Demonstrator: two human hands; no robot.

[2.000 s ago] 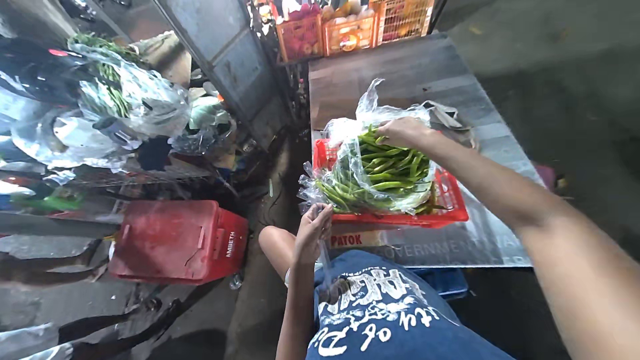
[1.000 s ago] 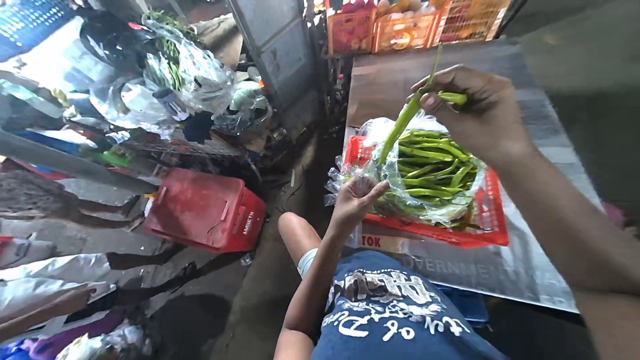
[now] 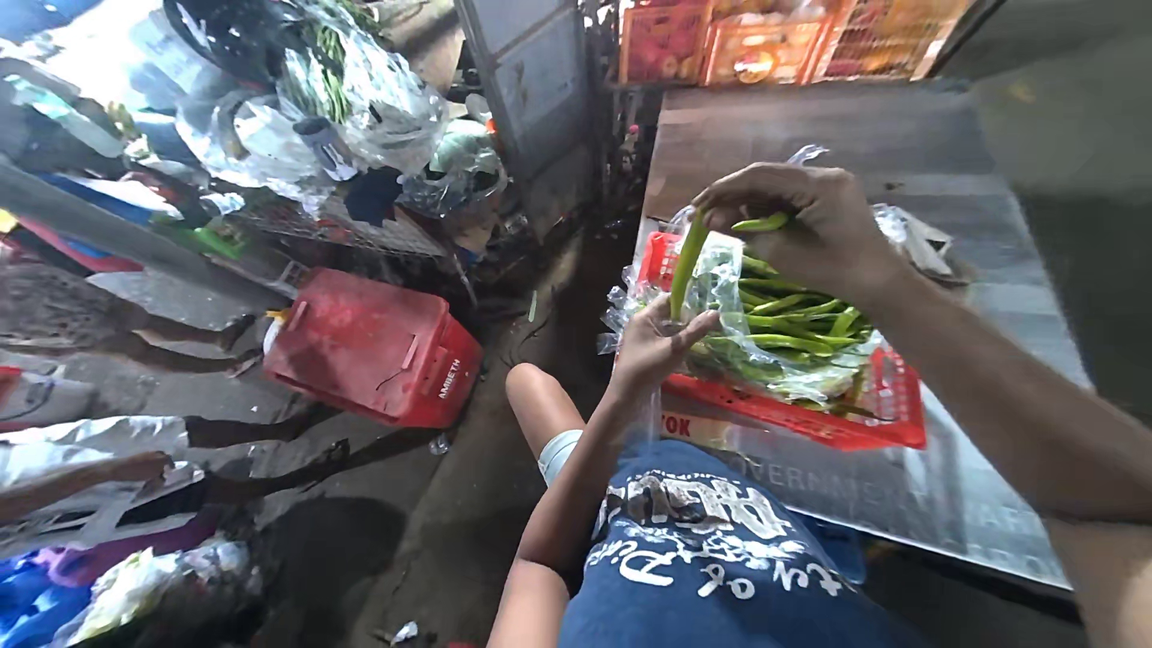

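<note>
Long green chili peppers (image 3: pixel 787 315) lie in a clear plastic bag (image 3: pixel 720 274) on a red plastic basket (image 3: pixel 900 405), which stands on a flat tabletop (image 3: pixel 1035 297). Above the bag, my right hand (image 3: pixel 801 225) grips green peppers; one long pepper (image 3: pixel 689 261) points down from its fingertips and a shorter end sticks out between the fingers. My left hand (image 3: pixel 657 346) is at the basket's left edge, its fingers around the lower end of the long pepper and a small clear plastic bag (image 3: pixel 648 414), which is hard to make out.
Orange and red crates (image 3: pixel 765 49) of produce stand beyond the tabletop. A crumpled plastic bag (image 3: pixel 913 241) lies right of the basket. To the left are a red lidded box (image 3: pixel 369 346), a stall with bagged vegetables (image 3: pixel 369 90) and people standing on the pavement.
One second ago my right hand held peppers higher above the bag; it is now lower, with the long pepper's end at my left hand. Two seconds ago my right hand was at the peppers in the bag.
</note>
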